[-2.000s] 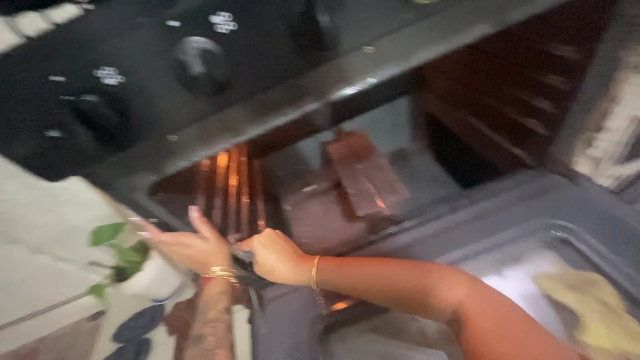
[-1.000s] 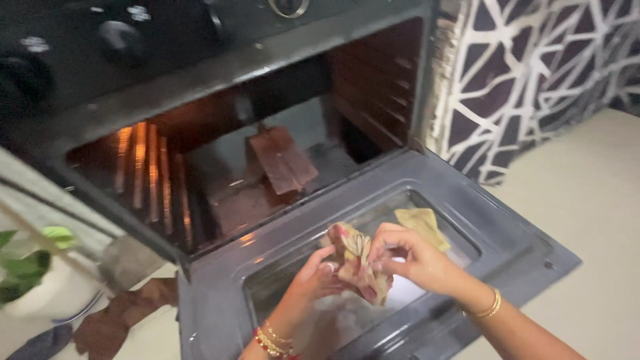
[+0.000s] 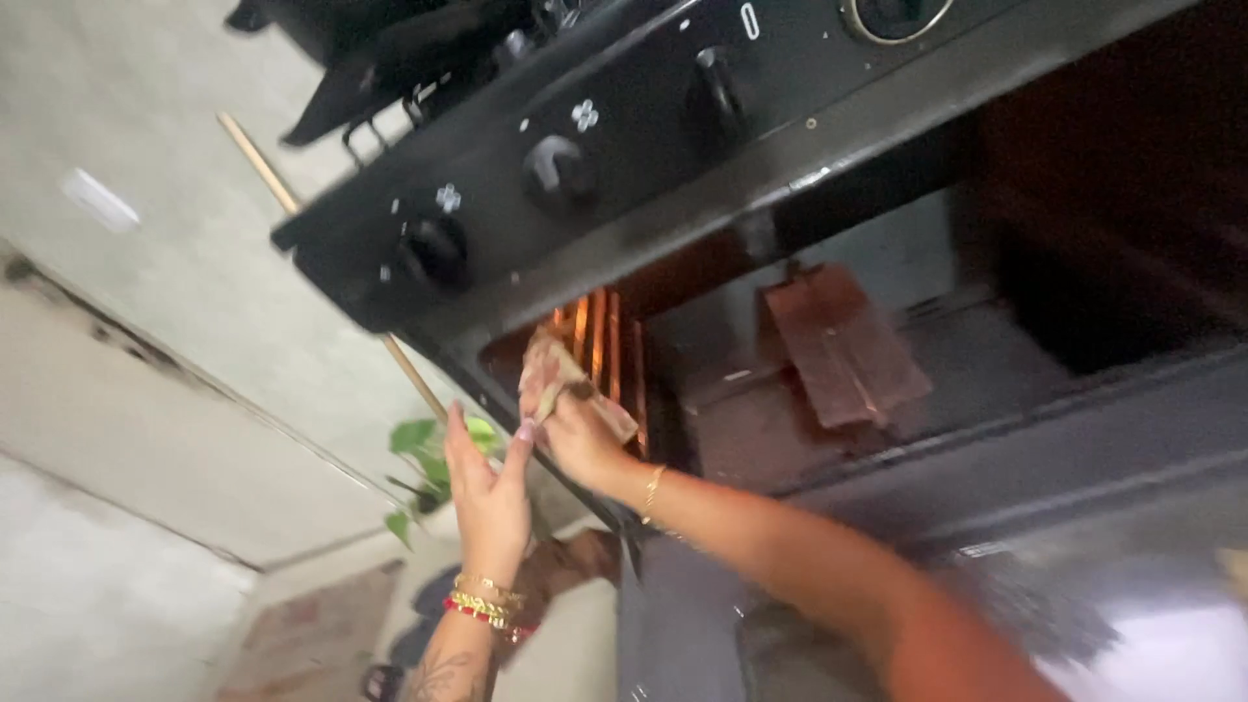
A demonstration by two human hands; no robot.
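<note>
My right hand (image 3: pixel 580 439) reaches into the left front corner of the oven with a patterned cloth (image 3: pixel 565 385) pressed between its fingers and the side rails (image 3: pixel 612 341), which glow orange in the light. Beside it, outside the oven's left edge, my left hand (image 3: pixel 490 497) is raised with thumb and fingers apart and holds nothing; its thumb is close to the cloth. A brownish metal plate (image 3: pixel 843 351) lies on the oven floor. The lowered oven door (image 3: pixel 673 624) is under my right forearm.
The stove's control panel with a knob (image 3: pixel 559 171) runs above the oven opening. A wooden stick (image 3: pixel 414 375) leans behind the stove. A leafy potted plant (image 3: pixel 424 453) and a floor mat (image 3: pixel 312 634) are at the lower left. A yellowish cloth (image 3: pixel 1236 573) shows at the right edge.
Both hands have gone from above the open door to the oven's left side. The patterned cloth, between both hands a second ago, is now in my right hand alone. The view has shifted left.
</note>
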